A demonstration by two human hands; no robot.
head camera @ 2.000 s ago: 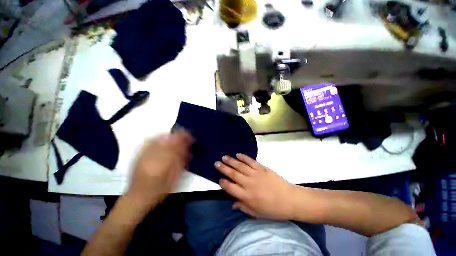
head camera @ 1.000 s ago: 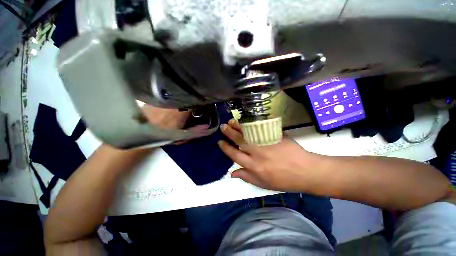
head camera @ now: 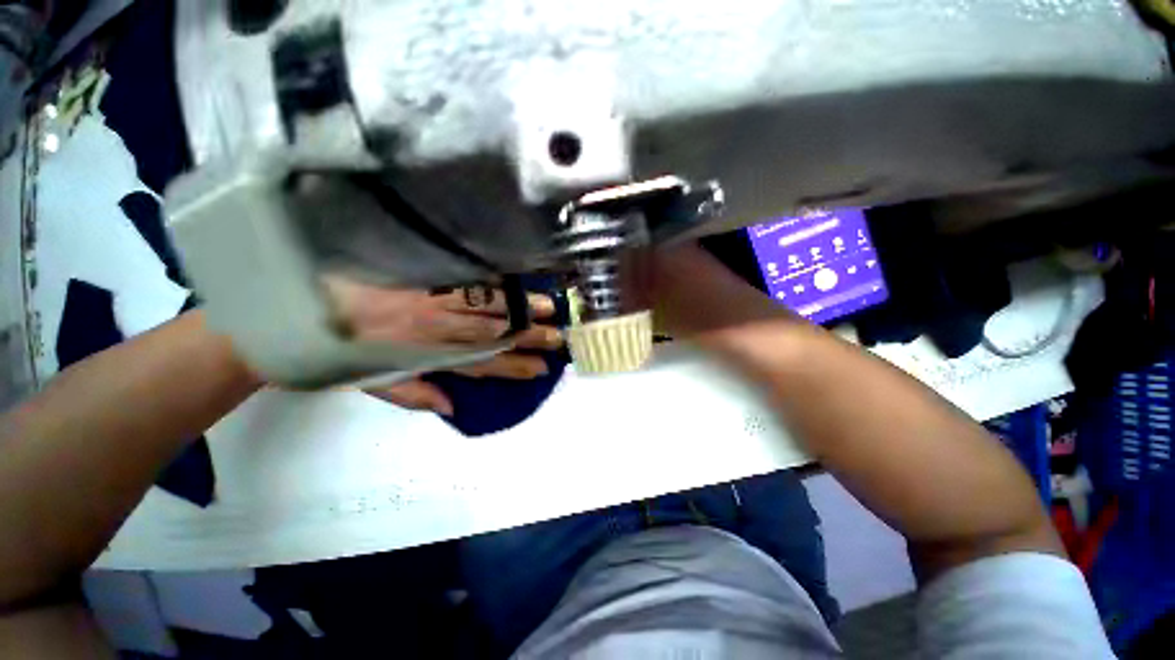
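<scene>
The navy cut panel lies on the white table below the sewing machine head; its curved edge shows and its far part is hidden. My left hand lies flat on the panel, fingers pointing right towards the needle area, thumb apart, partly behind the pale guard. My right hand is mostly hidden behind the machine head and the cream tension knob; only its blurred back and the wrist show. Its fingers cannot be seen. The needle is hidden.
The machine head fills the top. A lit smartphone lies right of the knob, with dark cloth beside it. Other navy pieces lie at the left on the table. A blue crate stands at the far right.
My left hand has come forward flat over the panel. My right hand has moved from the panel's near side to behind the knob. Less of the panel shows. The view has shifted slightly.
</scene>
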